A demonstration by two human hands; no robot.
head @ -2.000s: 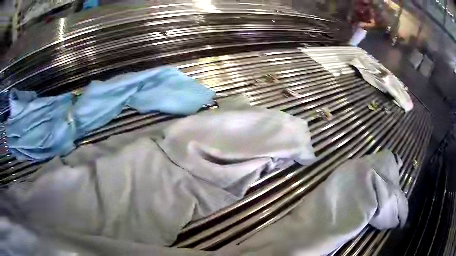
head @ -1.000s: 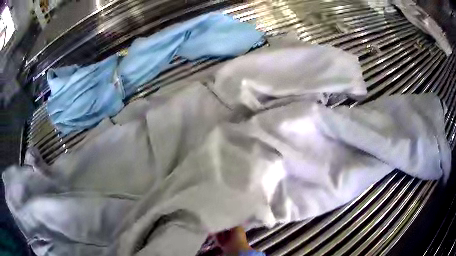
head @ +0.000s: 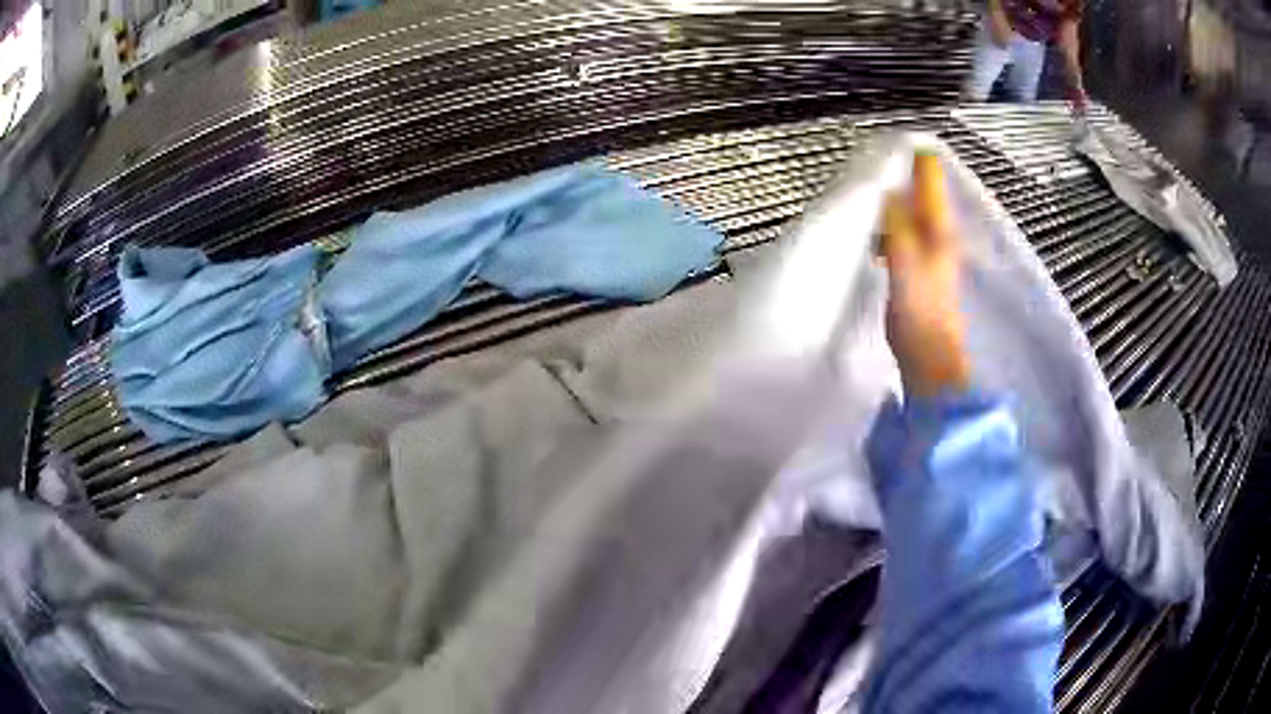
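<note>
My right hand [head: 924, 293], in a blue sleeve, is blurred and reaches up from the lower right with yellow-orange fingertips. It holds up a light grey cloth [head: 781, 419], whose raised edge arches around the fingers and hangs down on both sides. The exact grip is blurred. More grey cloth [head: 488, 488] lies creased on the slatted metal rack [head: 781, 168], at centre and lower left. A dark purple patch [head: 822, 628] shows under the lifted cloth near my sleeve. My left hand is not in view.
A light blue cloth bundle [head: 418, 279], gathered near its middle, lies beyond the grey cloth. A pale cloth [head: 1157, 202] lies at the rack's far right. A person [head: 1025, 42] stands there with a hand near it.
My right hand has come up from the bottom edge and lifted the grey cloth that lay lower on the rack. The view has shifted, and a person now shows at the far right.
</note>
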